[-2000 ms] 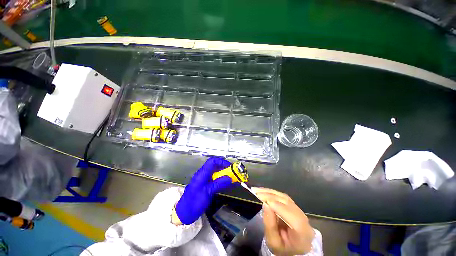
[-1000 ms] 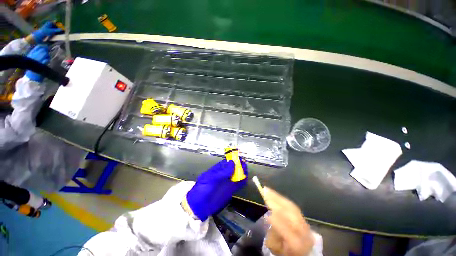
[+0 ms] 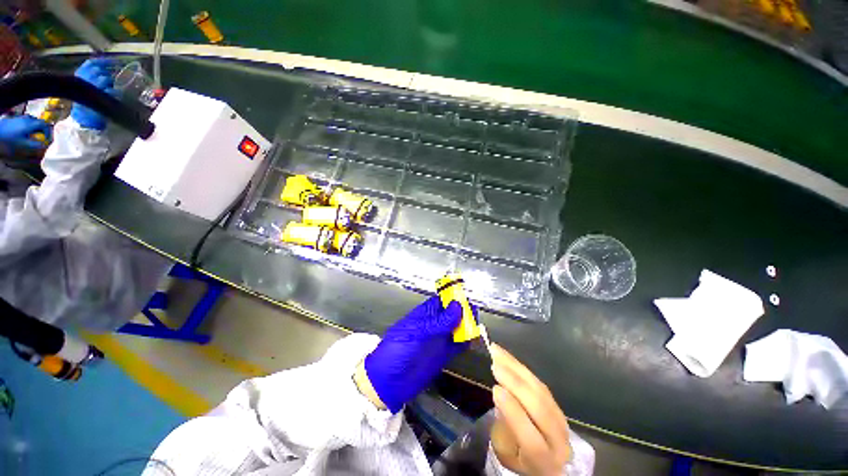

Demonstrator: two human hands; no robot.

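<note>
My left hand (image 3: pixel 416 350), in a blue-purple glove, holds a yellow housing (image 3: pixel 463 323) with a black band near its upper end, over the near edge of the bench. My bare right hand (image 3: pixel 528 409) holds a thin pale swab (image 3: pixel 486 342); its tip is at the lower end of the housing, and whether it is inside cannot be told. Several more yellow housings (image 3: pixel 325 217) lie together in the left part of the clear blister tray (image 3: pixel 437 209).
A white box (image 3: pixel 191 158) with a red switch and black hose (image 3: pixel 79 90) stands left of the tray. A clear cup (image 3: pixel 595 268) and white wipes (image 3: pixel 711 323) lie right. Another person's blue-gloved hands (image 3: pixel 93 91) are at far left. The green conveyor (image 3: pixel 446 46) lies beyond.
The housing has turned in my left hand, its banded end now pointing up. The swab moved away from it, then back to its lower end. The other person's hands have come into view. The view has shifted.
</note>
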